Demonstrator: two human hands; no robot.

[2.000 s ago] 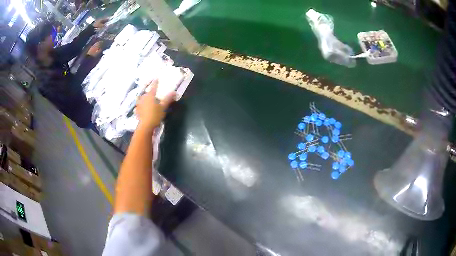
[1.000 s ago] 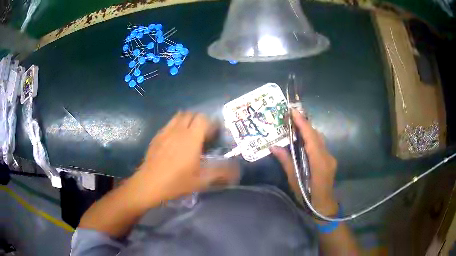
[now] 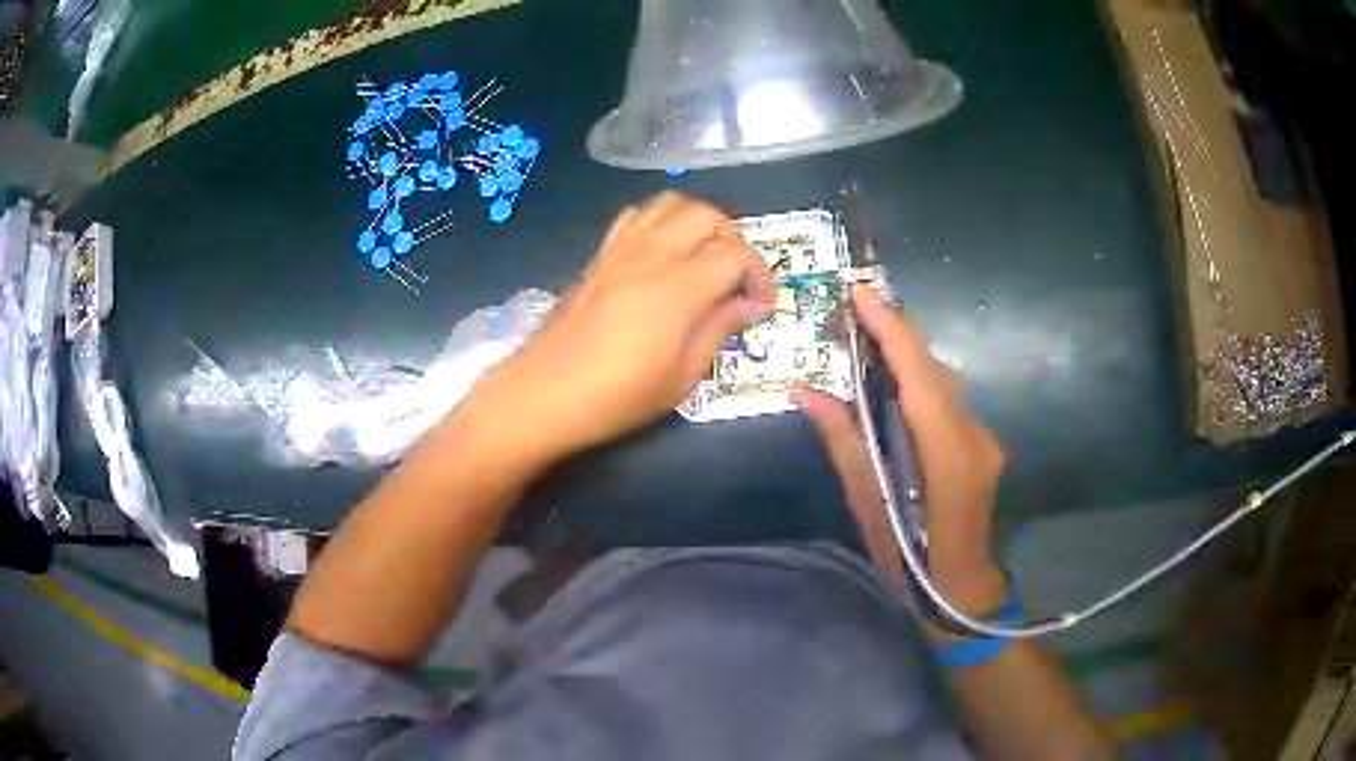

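Note:
An open white socket housing (image 3: 744, 390) lies on the dark green bench in front of me, with a green circuit board and coloured parts inside. My left hand (image 3: 662, 298) reaches over its left side, fingertips at the parts inside; whether they pinch something is hidden. My right hand (image 3: 930, 431) holds the dark soldering iron (image 3: 895, 446) upright along the housing's right edge, its thumb and a finger at the housing. A bagged white cord (image 3: 387, 399) lies left of the housing, partly behind my left forearm.
Blue discs (image 3: 428, 138) with wire legs lie at upper left. The clear fume hood (image 3: 773, 89) hangs above the housing. A cardboard tray (image 3: 1190, 223) with silvery bits is at right. Waiting units (image 3: 33, 342) lie at the left edge. The iron's pale cord (image 3: 1130, 595) runs right.
My left hand has moved from the housing's lower left onto its inside. The housing has turned straighter. The bagged cord now lies spread out to the left.

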